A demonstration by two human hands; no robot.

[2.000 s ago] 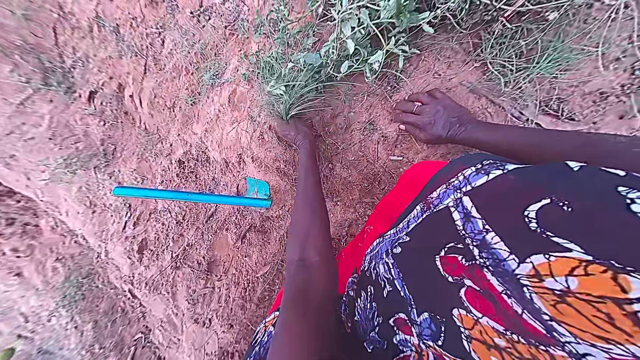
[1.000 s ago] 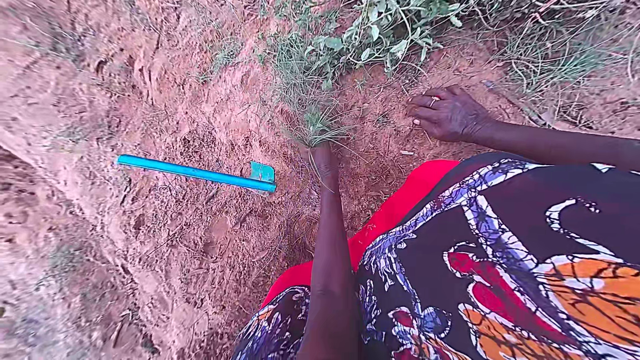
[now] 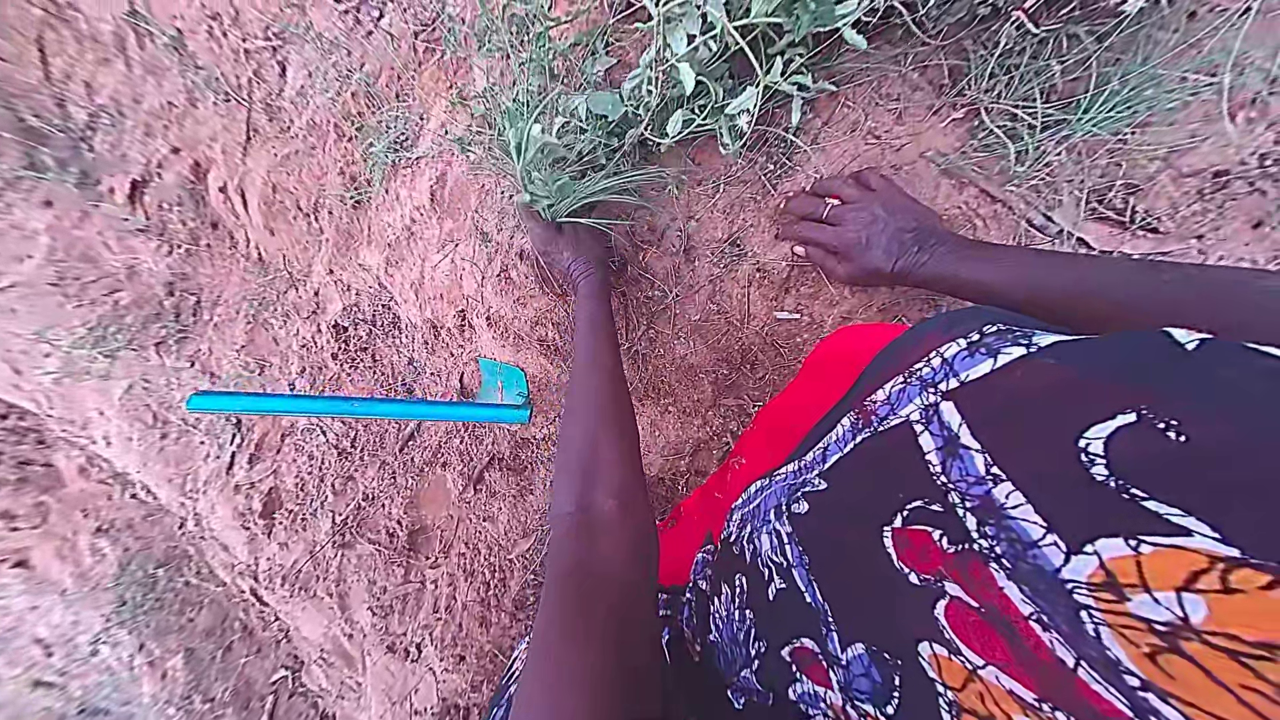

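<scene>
My left hand [image 3: 572,245] is at the base of a tuft of green grass and leafy weeds [image 3: 560,185], closed around its lower part; the leaves hide the fingertips. My right hand [image 3: 870,228], with a ring on one finger, rests palm down on the reddish soil to the right, fingers bent and holding nothing visible. A blue hoe-like tool lies on the ground left of my left forearm, with a straight handle [image 3: 350,406] and a short flat blade [image 3: 503,382] at its right end. Neither hand touches it.
Broad-leaved green plants [image 3: 710,70] grow just beyond my left hand. Thin grass [image 3: 1090,110] and dry stems stand at the upper right. A patterned dark cloth [image 3: 960,520] and a red cloth [image 3: 790,420] cover my lap at the lower right. A small pale piece [image 3: 787,315] lies on the soil.
My left hand, nearer my body a second ago with a small grass tuft, has moved forward to the larger weeds. My right hand has stayed resting on the soil.
</scene>
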